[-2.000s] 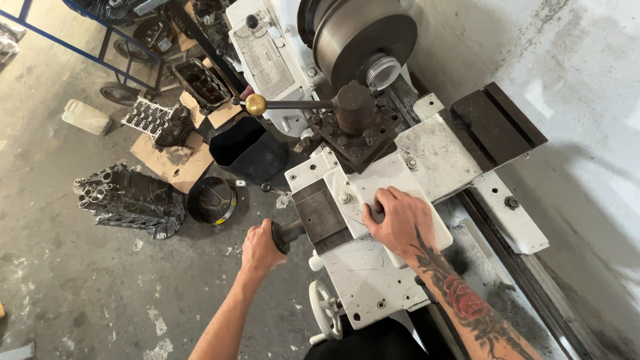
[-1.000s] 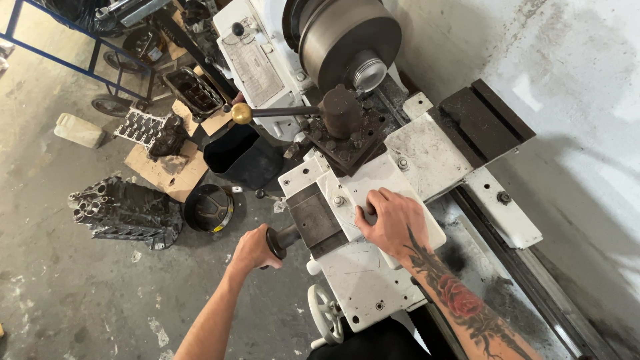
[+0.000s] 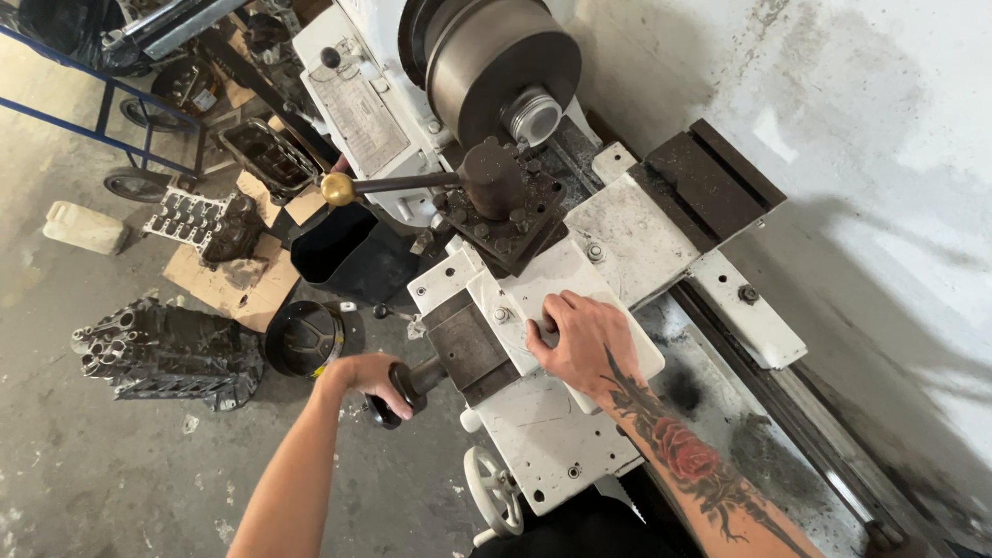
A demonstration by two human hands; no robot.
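My left hand (image 3: 377, 381) is wrapped around the black cross-slide handwheel (image 3: 403, 391) of a metal lathe. My right hand (image 3: 583, 341) rests on the white compound slide (image 3: 554, 279), its fingers curled over a small part that they mostly hide. Just above it stands the dark tool post (image 3: 496, 194), whose lever ends in a brass ball (image 3: 338, 189). Beyond the tool post, the lathe chuck (image 3: 504, 70) holds a shiny threaded metal workpiece (image 3: 535, 115). A white handwheel (image 3: 493, 491) sits on the apron below my hands, touched by neither.
Left of the lathe, the floor holds a black bin (image 3: 356, 256), an engine block (image 3: 170, 349), a cylinder head (image 3: 194, 221) on cardboard, a round black pan (image 3: 304, 339), a plastic jug (image 3: 85, 227) and a blue wheeled frame (image 3: 101, 116). A wall (image 3: 852, 139) stands close on the right.
My left hand has shifted its hold around the cross-slide handwheel, and its fingers now point more downward. My right hand stays on the compound slide.
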